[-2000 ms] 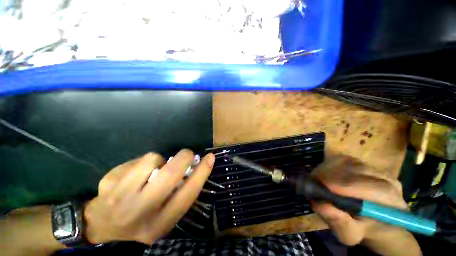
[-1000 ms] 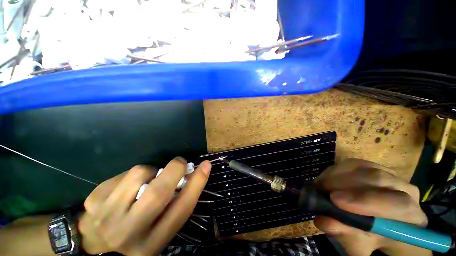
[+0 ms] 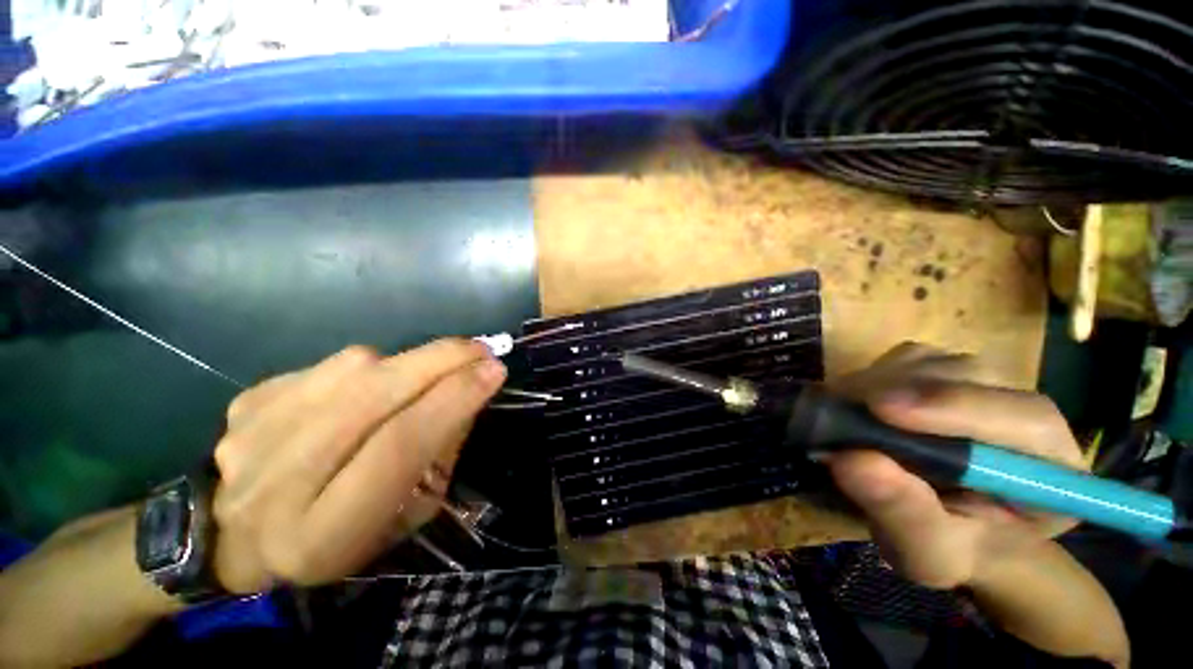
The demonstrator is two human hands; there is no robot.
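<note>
The black PCB panel (image 3: 693,418) lies on the tan work board (image 3: 680,235). My left hand (image 3: 347,457) is at the panel's left edge, its thumb and index finger pinching a white leaded component (image 3: 496,345) whose thin lead reaches over the top strips. The solder wire (image 3: 124,316) runs from the far left to behind this hand. My right hand (image 3: 955,471) holds the soldering iron (image 3: 1060,486), its tip over the upper left part of the panel; I cannot tell whether it touches. More thin leads show below my left hand, partly hidden.
A blue parts bin (image 3: 432,92) heaped with white parts stands at the top left. A black round wire grille (image 3: 1007,131) is at the top right. A yellowish can (image 3: 1138,261) with a pale wooden rod (image 3: 1089,272) stands at the right. Checkered cloth (image 3: 602,621) shows at the bottom.
The view has shifted, so the bin sits higher and more of the grille shows. My left fingers have closed up around the component. The iron tip has moved slightly down from the top strip.
</note>
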